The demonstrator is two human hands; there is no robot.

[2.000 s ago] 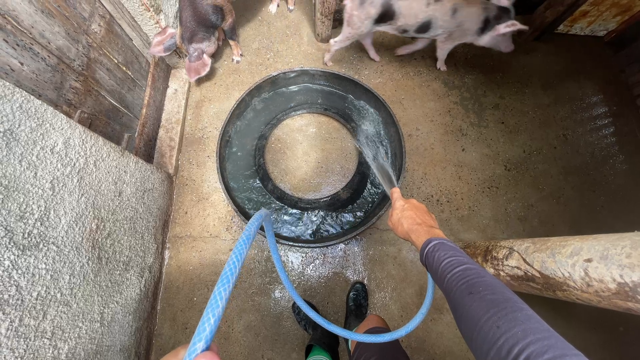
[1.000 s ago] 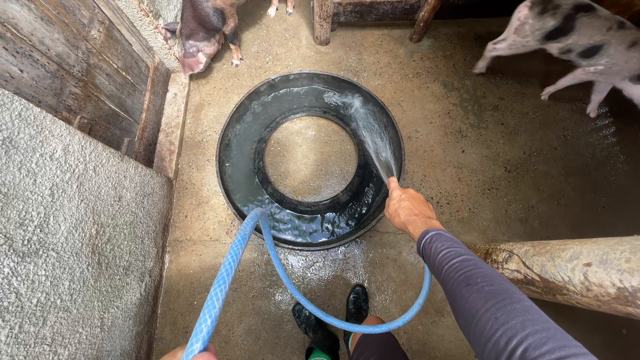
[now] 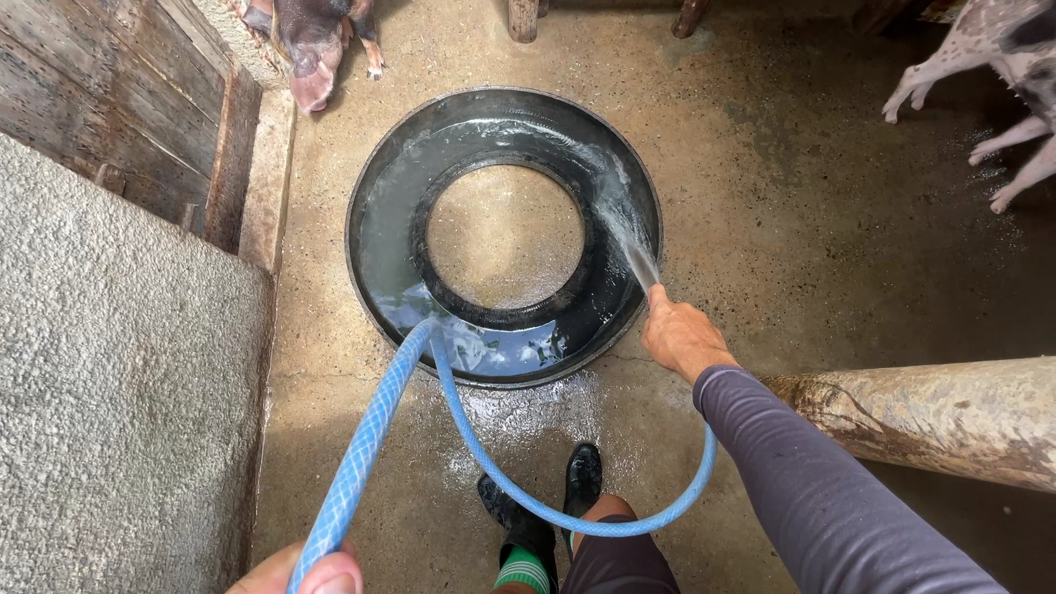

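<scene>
My right hand [image 3: 683, 337] is closed around the end of a blue braided hose, at the right rim of a black ring-shaped trough [image 3: 384, 330] that looks cut from a tire. A water jet [image 3: 620, 221] sprays from that hand into the trough's right side. Water lies in the ring, and concrete floor shows through its round middle. At the bottom left edge my left hand [image 3: 318, 571], partly out of view, grips another length of the blue hose [image 3: 367, 441]. Between my hands the hose bends over the trough's near rim and hangs in a loop above my boots.
A dark pig [image 3: 309, 45] with a pink snout is at the upper left; a spotted pig [image 3: 1002, 74] stands at the upper right. A rough wall [image 3: 124, 371] and wooden boards [image 3: 115, 91] line the left. A thick log [image 3: 932, 417] lies beside my right arm. Rubber boots [image 3: 583, 474] stand on wet concrete.
The spotted pig has moved from the top middle to the right edge. The dark pig's snout has shifted a little. Both hands keep hold of the hose, and water still sprays into the trough.
</scene>
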